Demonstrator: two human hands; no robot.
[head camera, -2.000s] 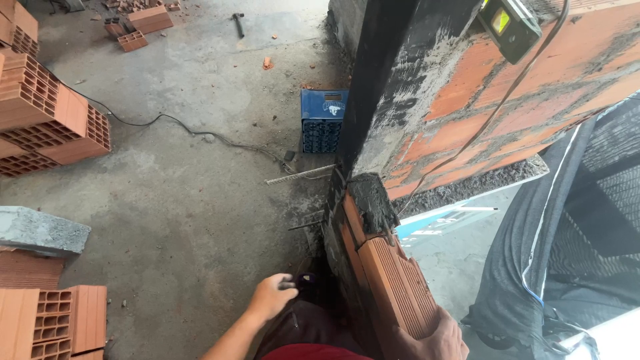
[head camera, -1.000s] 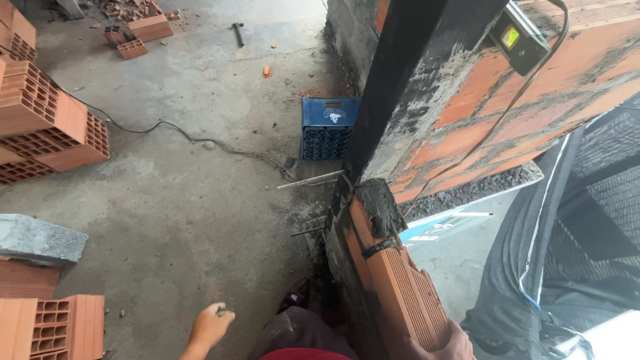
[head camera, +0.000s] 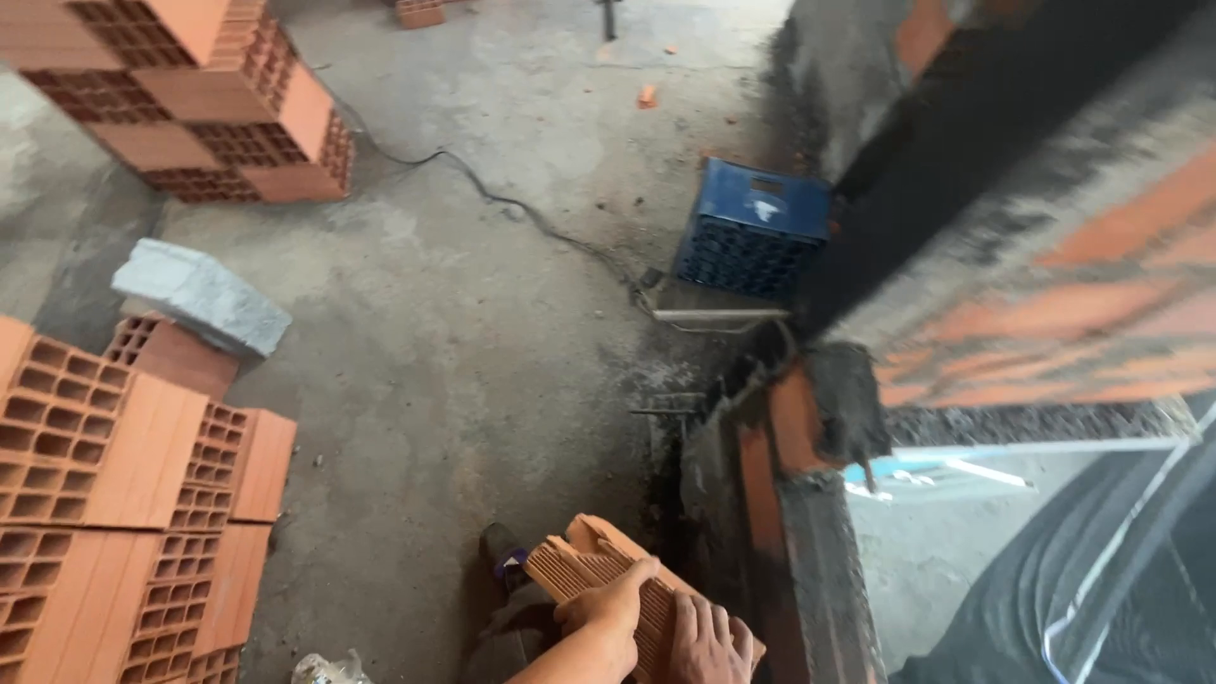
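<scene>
A ribbed hollow clay brick (head camera: 627, 570) with a broken, jagged end is held low in front of my body. My left hand (head camera: 608, 608) grips its upper left part, thumb over the ribbed face. My right hand (head camera: 708, 641) lies across the lower right part, fingers curled on the face. Just right of the brick runs a low brick wall (head camera: 822, 560) with grey mortar along its top. A lump of mortar (head camera: 845, 404) covers the brick at the wall's far end, beside a dark post (head camera: 978, 123).
Stacks of hollow bricks (head camera: 142, 437) stand left, with a grey block (head camera: 204, 294) beyond. A cable (head camera: 513, 199) crosses the concrete floor toward a blue crate (head camera: 755, 223). Metal bars (head camera: 722, 313) jut out near the post. Dark netting (head camera: 1026, 570) hangs right of the wall.
The ribbed brick, on the low wall before, is now off it and in both hands. My left hand, empty over the floor a second ago, has come right onto it. The view has shifted left.
</scene>
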